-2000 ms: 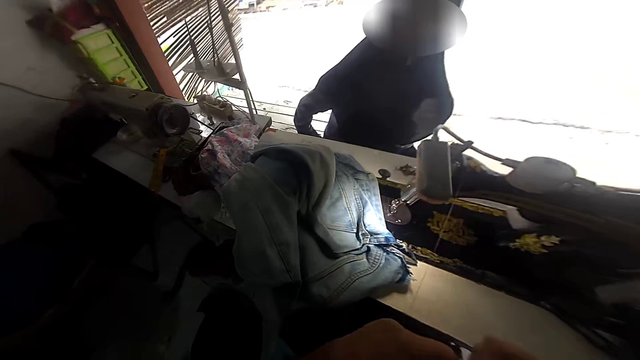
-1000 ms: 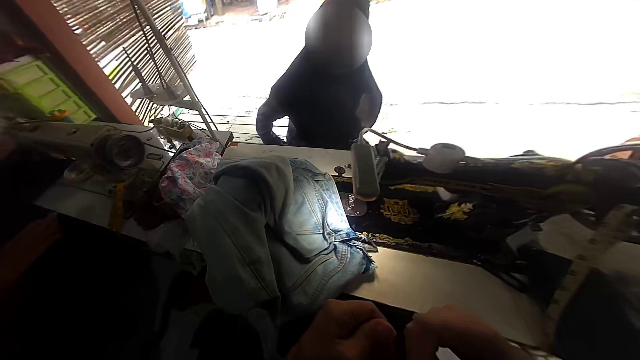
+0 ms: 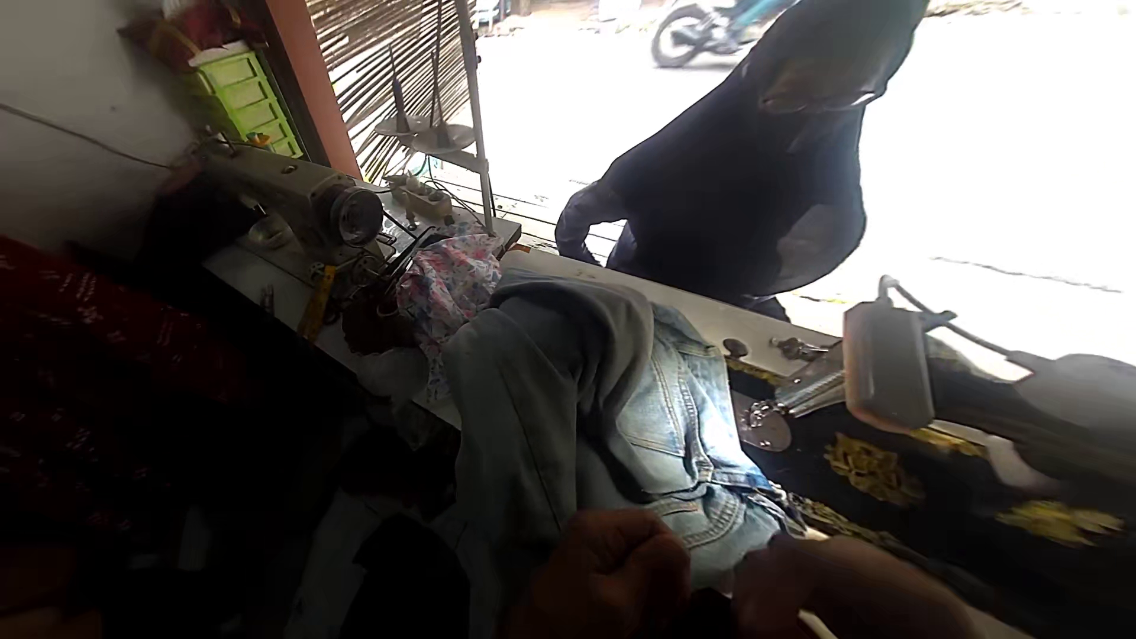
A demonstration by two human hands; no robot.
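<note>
Both of my hands are low in the head view, in shadow, near the lower edge of light-blue denim jeans (image 3: 657,426). My left hand (image 3: 612,568) is curled close to the denim; whether it holds anything is hidden. My right hand (image 3: 834,577) lies just right of it, blurred and dark, with its fingers not readable. The jeans lie bunched on the sewing table, their waistband beside a black sewing machine (image 3: 887,470) with gold decoration. A lit patch falls on the denim near the machine's needle end. Floral cloth (image 3: 453,280) touches the jeans at the upper left.
A second sewing machine (image 3: 302,195) stands at the left, with a yellow measuring tape (image 3: 317,302) near it. A grey lamp-like fixture (image 3: 887,364) hangs over the black machine. Thread stand (image 3: 479,115) and green basket (image 3: 253,102) are behind. A person (image 3: 737,177) in dark clothing leans at the table's far side.
My hands now show nearer the lower edge of the jeans. The person across the table leans closer. A motorcycle has come into view outside. The view has shifted.
</note>
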